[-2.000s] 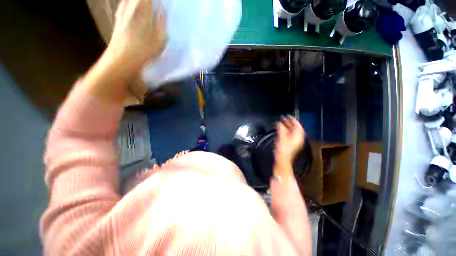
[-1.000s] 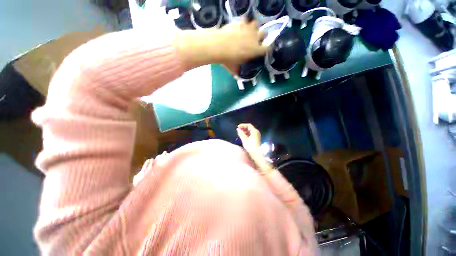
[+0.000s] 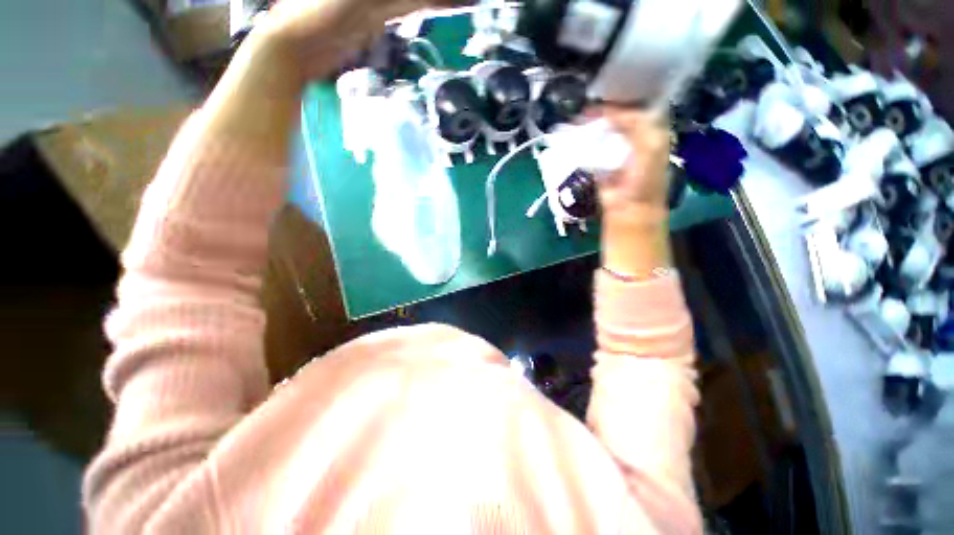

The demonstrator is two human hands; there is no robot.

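Observation:
A dome camera, white body (image 3: 669, 50) and black part (image 3: 573, 29), is lifted close to my view at the top edge, blurred. My right hand (image 3: 633, 157) is closed around its lower white end. My left hand (image 3: 340, 29) is at the top left, blurred and partly cut off; its fingers point towards the camera, and I cannot tell whether they hold anything. Another white and black camera (image 3: 570, 193) stands on the green mat (image 3: 408, 296) below my right hand. A thin white cable (image 3: 492, 204) hangs or lies left of it.
Dome cameras (image 3: 507, 94) stand in rows on the mat. A cloudy plastic bag (image 3: 418, 209) lies at its left. A dark purple cloth (image 3: 713, 160) is at the right corner. Heaped cameras (image 3: 900, 193) cover the white table (image 3: 811, 345). A brown carton (image 3: 110, 167) is at the left.
My right hand has risen from near my lap to above the mat and taken hold of a camera. My left hand has moved from the front cameras to the upper left.

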